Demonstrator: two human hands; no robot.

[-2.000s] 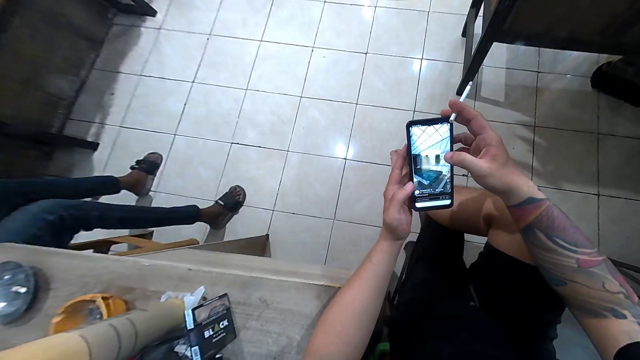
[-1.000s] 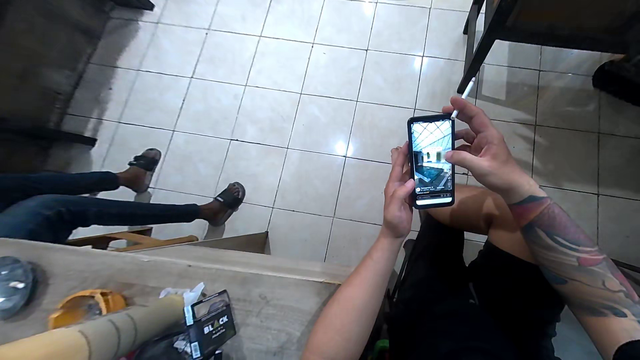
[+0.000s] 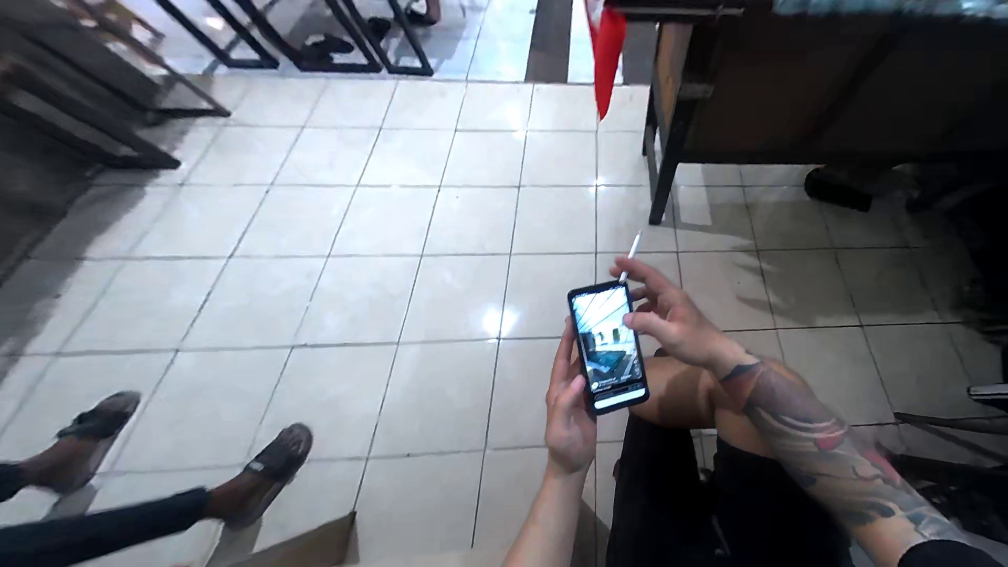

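My left hand holds a smartphone in a dark case, gripping it from below and along its left side. The lit screen shows a picture of a room-like scene. At the phone's right edge is my right hand, its thumb over the screen. Between the fingers of that hand sits a thin white stick, probably a cigarette, pointing up and away past the top of the phone. The phone is over my knees.
A wooden table with dark legs stands at the upper right, a red cloth hanging beside it. Dark metal frames stand at the top left. Another person's sandaled feet rest on the tiled floor at lower left, near a board edge.
The view has tilted up, bringing the red cloth and metal frames in and taking the items on the lower-left surface out. Both hands keep much the same pose at the phone.
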